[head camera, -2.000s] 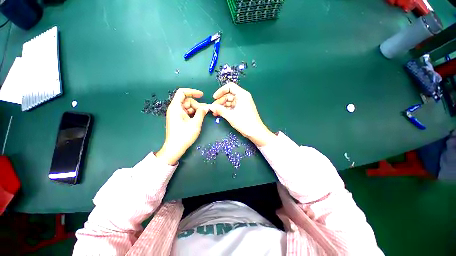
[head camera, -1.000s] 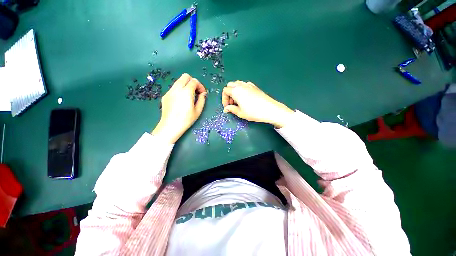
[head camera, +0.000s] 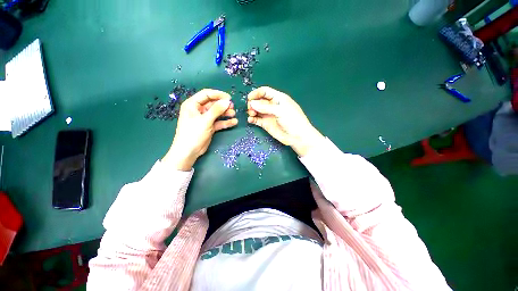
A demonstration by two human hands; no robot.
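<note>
My left hand (head camera: 203, 122) is over the mat with thumb and fingertips pinched; a tiny dark speck seems to show at the tips. My right hand (head camera: 278, 118) faces it a short gap away, fingers curled; what it may hold is too small to tell. Small black parts (head camera: 164, 107) lie loose beside my left hand, partly hidden by it. Small shiny purple-silver parts (head camera: 246, 151) lie in a pile nearer my body, below both hands. Chunkier mixed parts (head camera: 241, 63) lie beyond the hands, beside the blue flush cutters (head camera: 220, 42).
A black phone (head camera: 71, 169) and a white notebook (head camera: 28, 91) lie left on the green mat. A red box (head camera: 8, 224) is at the left edge. A white round bit (head camera: 381, 86), blue-handled tool (head camera: 456, 89) and grey bottle (head camera: 427, 11) are at the right.
The view has shifted. My hands met at the fingertips two seconds ago, then lowered toward the mat apart; now they face each other with a small gap and the left fingers have spread somewhat.
</note>
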